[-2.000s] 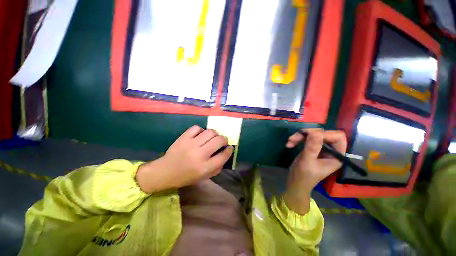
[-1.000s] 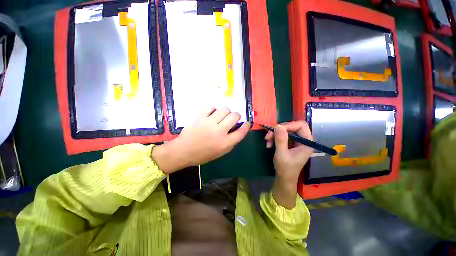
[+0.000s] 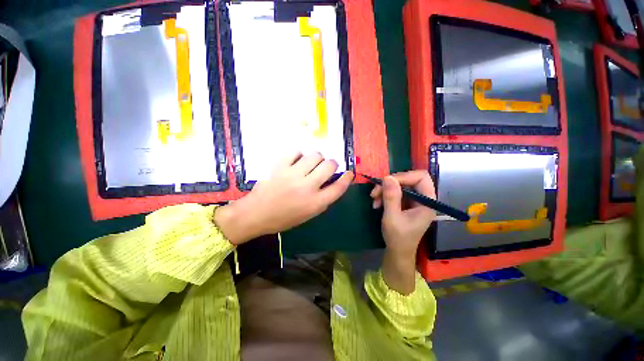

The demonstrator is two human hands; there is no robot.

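Two display modules with silver-white backs, black frames and orange flex cables lie in a red foam tray (image 3: 371, 92). My left hand (image 3: 289, 194) rests over the lower edge of the right module (image 3: 282, 84), its fingertips at the lower right frame corner. Whether it pinches a small piece there cannot be told. My right hand (image 3: 406, 211) holds a slim black tool (image 3: 438, 204) like a pen or tweezers, its thin tip at the same corner beside my left fingertips. The left module (image 3: 141, 92) lies beside it, untouched.
A second red tray (image 3: 420, 84) at right holds two more modules. More trays stand at the far right edge. Another person's yellow sleeve (image 3: 593, 261) is at right. A white sheet (image 3: 18, 120) curls at the far left. A dark strip lies below my left wrist.
Since two seconds ago both hands have moved from the cream strip at the bench edge up to the module corner. Over the last second they have barely moved.
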